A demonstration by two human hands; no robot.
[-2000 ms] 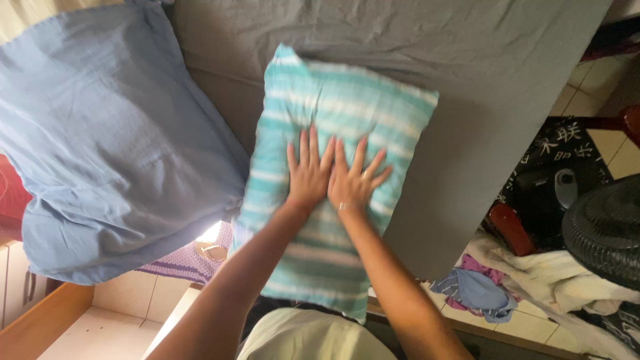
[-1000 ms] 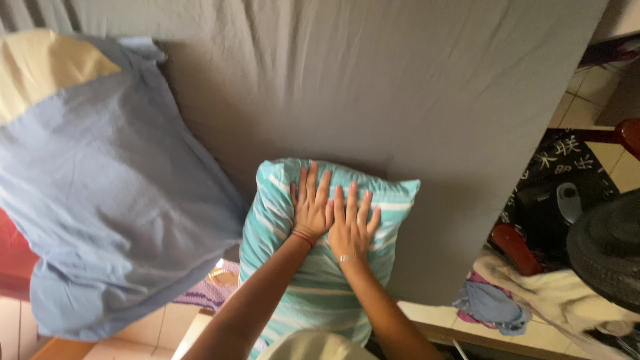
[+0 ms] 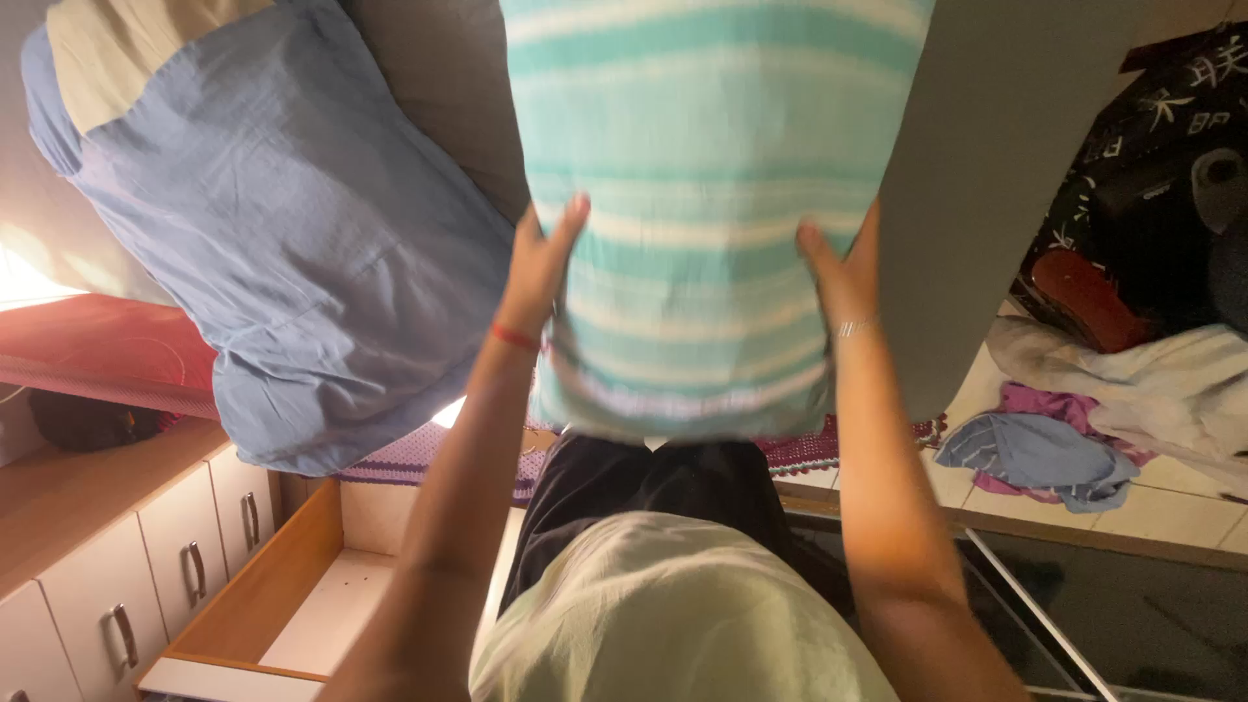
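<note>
A turquoise and white striped pillow (image 3: 702, 195) fills the upper middle of the view, slightly blurred. My left hand (image 3: 544, 258) grips its left side, thumb on the face towards me and the other fingers hidden behind. On its right side my right hand (image 3: 846, 263) holds it the same way, with a thin bracelet at the wrist. Behind the pillow lies a bed with a grey sheet (image 3: 965, 195). To the left, a pillow in a blue case (image 3: 322, 224) with a beige end rests on the bed.
An open wooden drawer (image 3: 253, 585) stands out at lower left beside white drawer fronts (image 3: 107, 614). Clothes (image 3: 1053, 458) lie on the tiled floor at right, near a black cloth with printed characters (image 3: 1082, 195). A glass surface with a metal edge (image 3: 1033, 614) is at lower right.
My hands were spread flat on the striped pillow on the bed; now they grip its two sides, and it appears larger and raised towards me.
</note>
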